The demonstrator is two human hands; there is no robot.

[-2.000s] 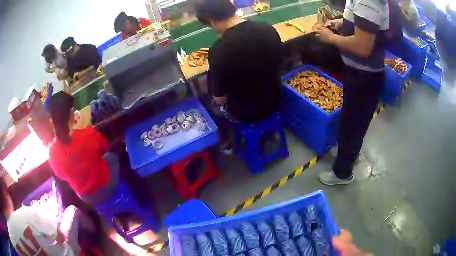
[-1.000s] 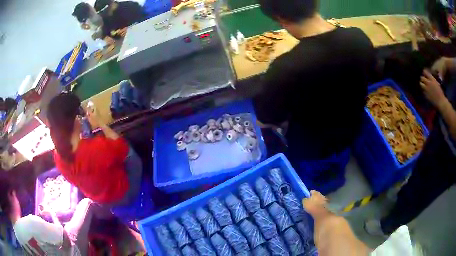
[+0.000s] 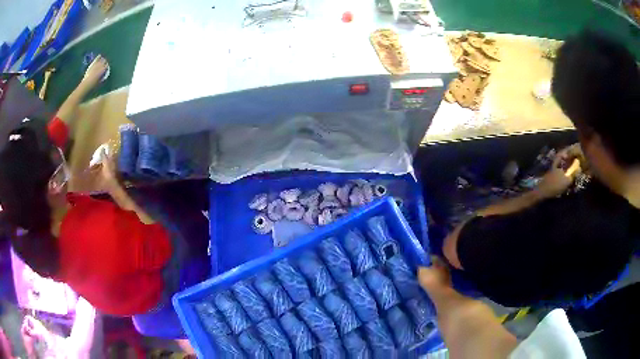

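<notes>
A blue plastic tote [image 3: 263,262] full of rows of wrinkled blue hollow parts [image 3: 319,270] is held tilted in front of me. My right hand [image 3: 436,280] grips its right rim, with the forearm below. My left hand is not clearly visible; a small skin-toned patch shows at the tote's lower left, too little to tell. Beyond, a second blue tote [image 3: 228,224] holds pale ring parts [image 3: 291,209] and a whitish liner sheet [image 3: 289,232], partly hidden by my tote.
A large grey heating box [image 3: 267,91] with a hanging translucent sheet stands ahead. Blue parts [image 3: 149,154] stand on the bench to its left. A person in red sits left, a person in black right. Tan-orange parts [image 3: 469,70] lie on the right bench. A green conveyor runs behind.
The view has moved closer to the heating box. The carried tote now overlaps the near part of the ring tote. The seated people appear nearer, at both sides.
</notes>
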